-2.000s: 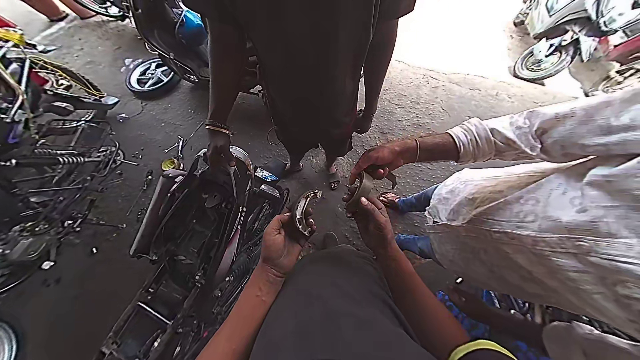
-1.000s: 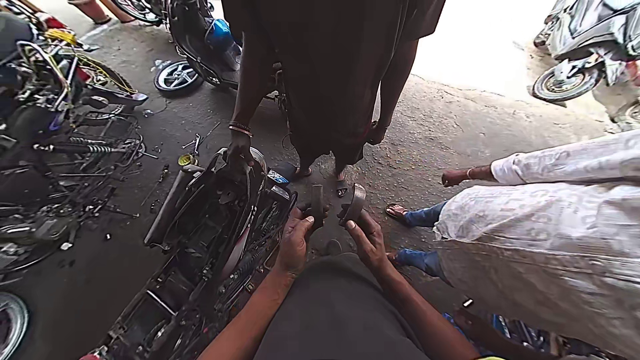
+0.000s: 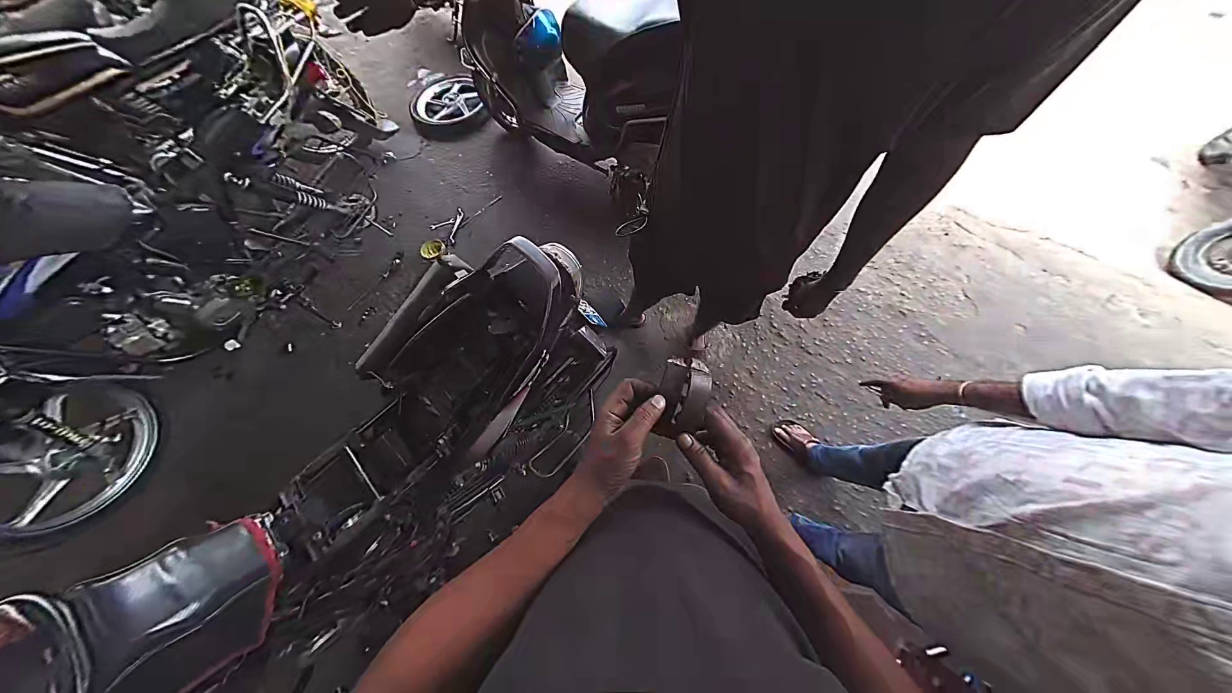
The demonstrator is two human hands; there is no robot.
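Note:
Two curved brake shoes (image 3: 685,395) are held together before my body, their dark outer faces showing. My left hand (image 3: 621,433) grips them on the left, its thumb pressed near the edge. On the right, my right hand (image 3: 730,462) holds the lower right side with thumb and fingers. The two shoes touch or overlap; where one ends and the other begins is hard to tell. Left of my hands stands a partly stripped motorcycle or scooter body (image 3: 510,327) with its frame exposed.
A person in dark clothes (image 3: 770,144) stands ahead. Another in a pale garment (image 3: 1059,481) stands at the right, one hand pointing. A loose wheel (image 3: 450,104), a parked scooter (image 3: 626,58), tools (image 3: 457,223) and motorcycle parts (image 3: 298,192) lie or stand around on the left.
The brake shoes, held apart one in each hand before, are now together between my hands. The pale-clothed person's hand, at my right hand two seconds ago, has drawn away. The view has swung left.

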